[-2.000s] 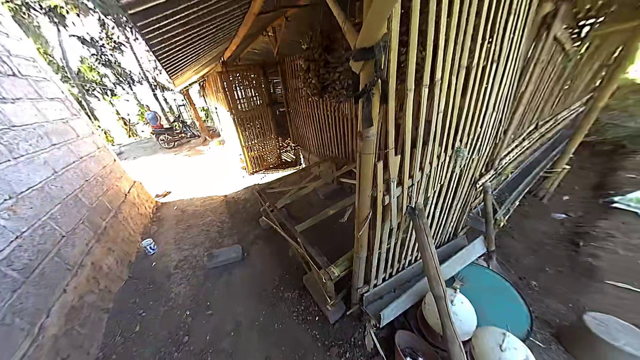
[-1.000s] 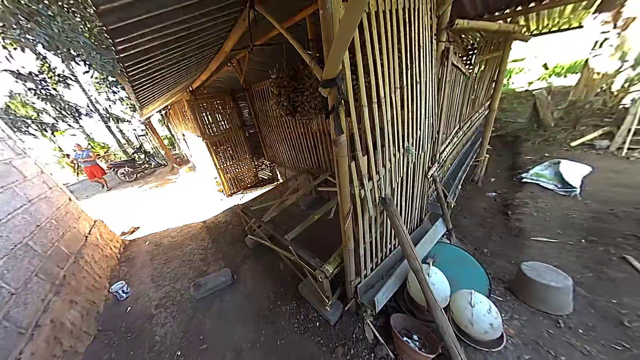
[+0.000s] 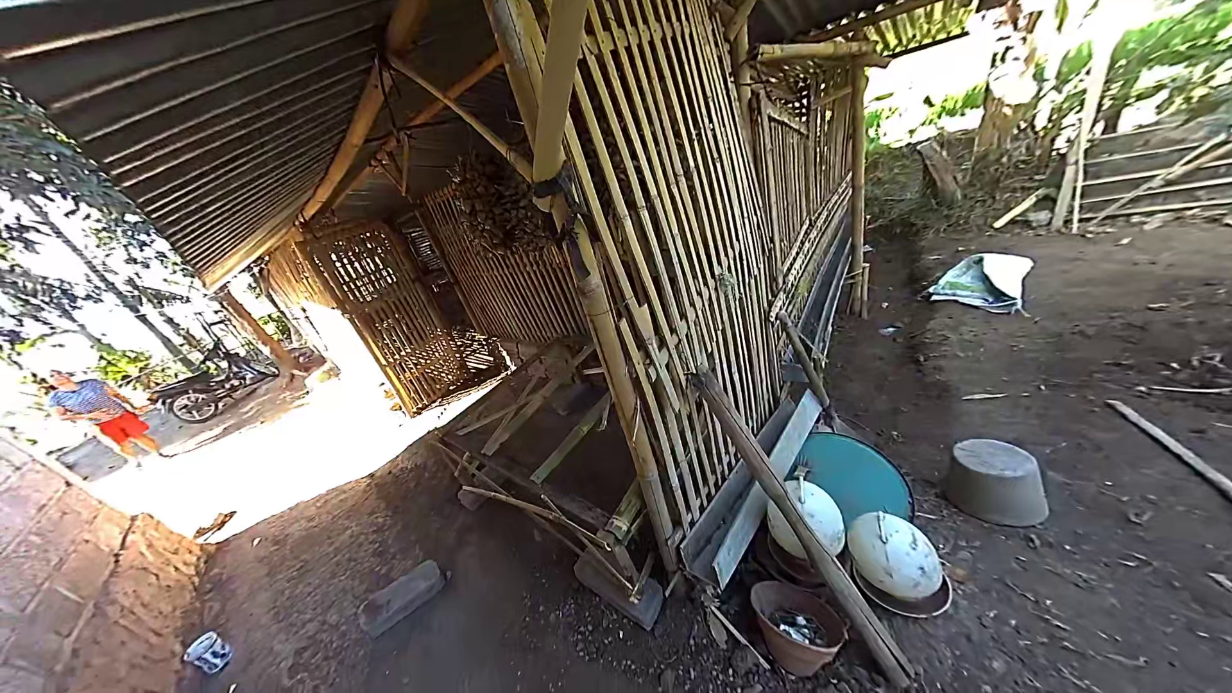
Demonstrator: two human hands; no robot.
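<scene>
Neither of my hands shows in the head view. A bamboo slat wall (image 3: pixel 664 241) stands at the middle, with a wooden pole (image 3: pixel 804 529) leaning on it. At its foot sit two white rounded containers (image 3: pixel 895 555), one on a shallow dish. Behind them a teal round basin (image 3: pixel 852 476) leans on edge. A brown plastic pot (image 3: pixel 799 626) with small things inside stands in front. To the right, a grey tub (image 3: pixel 997 483) rests on the soil, apparently bottom up. A low bamboo frame (image 3: pixel 549 491) lies left of the wall's corner post.
A block wall (image 3: pixel 77 577) runs along the lower left. On the dirt path lie a stone block (image 3: pixel 402 597) and a small white-and-blue container (image 3: pixel 208 653). A person (image 3: pixel 101 414) stands far left near a motorcycle (image 3: pixel 207 385). A white sack (image 3: pixel 984 282) and a stick (image 3: pixel 1169 448) lie right.
The view has swung to the right, bringing the grey tub and white sack fully into sight. The person at far left, plain one second ago, is still near the motorcycle.
</scene>
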